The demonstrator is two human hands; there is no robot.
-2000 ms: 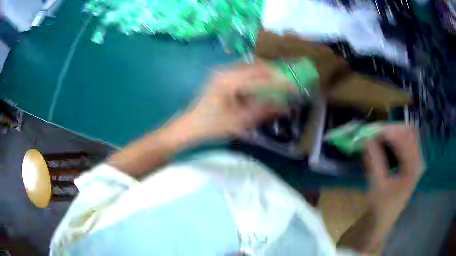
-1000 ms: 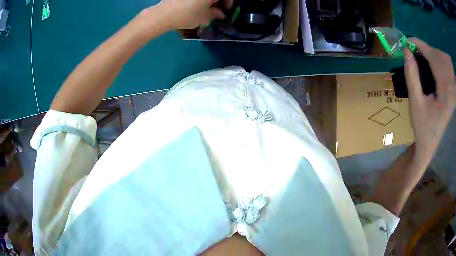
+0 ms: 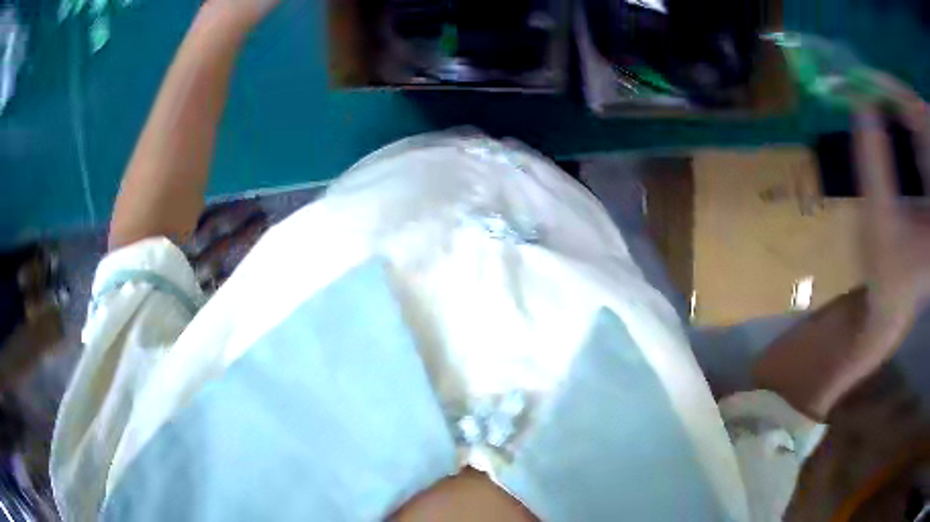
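Note:
Two open retail cartons stand side by side at the top edge, the left carton [image 3: 347,46] and the right carton [image 3: 777,76], each with dark items and a bit of green inside. My right hand [image 3: 892,194], blurred at the right edge, holds a green accessory packet [image 3: 831,73] between the fingertips and a black block [image 3: 844,163] against the palm. My left hand [image 3: 240,8] is cut off by the top edge, left of the left carton; its fingers are out of the picture.
The green table [image 3: 275,133] ends in front of my body. A brown shipping carton [image 3: 750,235] stands below the table edge at right. Small green pieces [image 3: 99,31] lie at the upper left.
My left hand has moved left, away from the left carton, to the top edge. A bit of green now shows inside the right carton. My right hand still holds the packet and block.

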